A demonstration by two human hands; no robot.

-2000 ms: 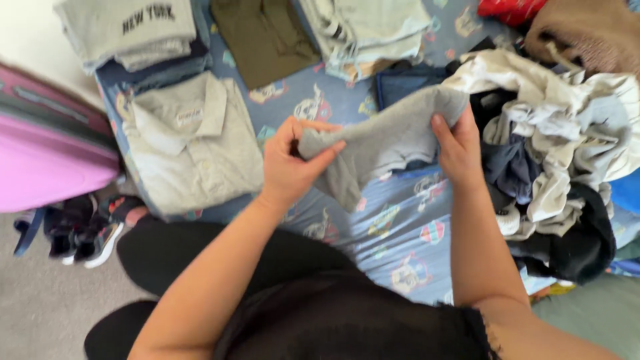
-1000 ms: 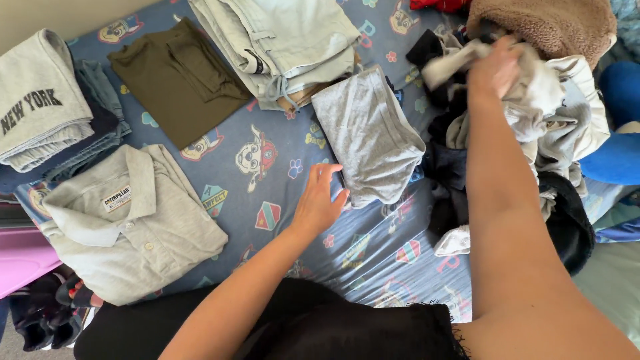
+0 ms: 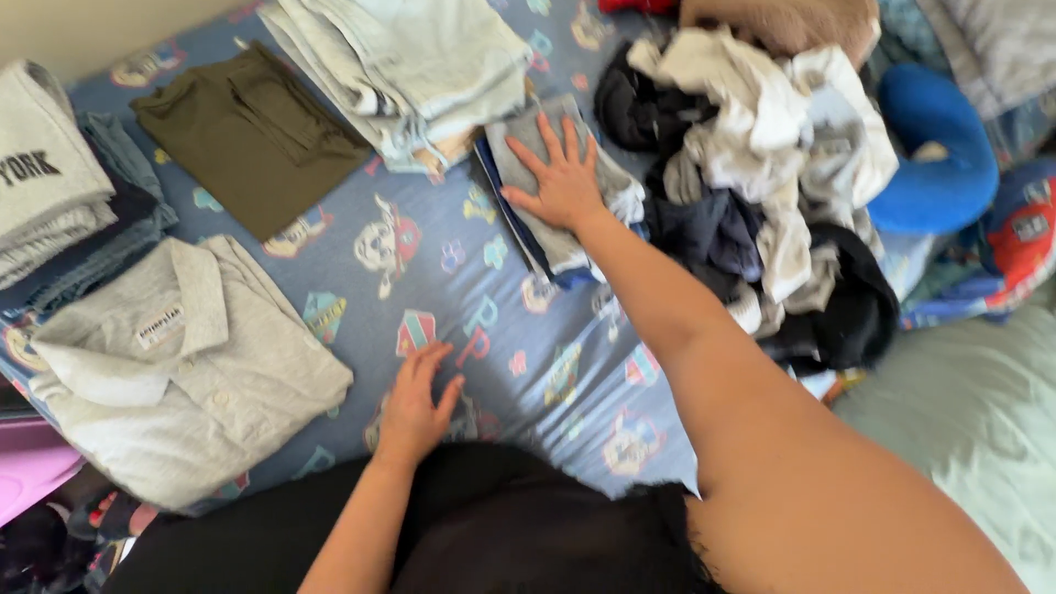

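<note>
My right hand (image 3: 561, 177) lies flat, fingers spread, on a folded grey garment (image 3: 528, 140) that tops a small stack with dark blue cloth beneath. My left hand (image 3: 417, 404) rests on the patterned blue bed sheet (image 3: 445, 280) with nothing in it. Left of it lies a folded light grey polo shirt (image 3: 247, 396). Farther back are a folded olive garment (image 3: 247, 140) and folded pale denim (image 3: 437, 58). A loose heap of mixed clothes (image 3: 742, 157) lies just right of the small stack.
At the left edge, a grey printed garment (image 3: 41, 165) sits on folded jeans (image 3: 132, 165). A blue neck pillow (image 3: 949, 157), brown fleecy cloth (image 3: 792, 21) and pale green bedding (image 3: 965, 421) are at the right. A pink case (image 3: 33, 470) and shoes stand beyond the bed's lower left edge.
My right hand has moved left from the clothes heap onto the folded stack. The grey garment I held in both hands two seconds ago is out of them. My left hand is lower on the sheet.
</note>
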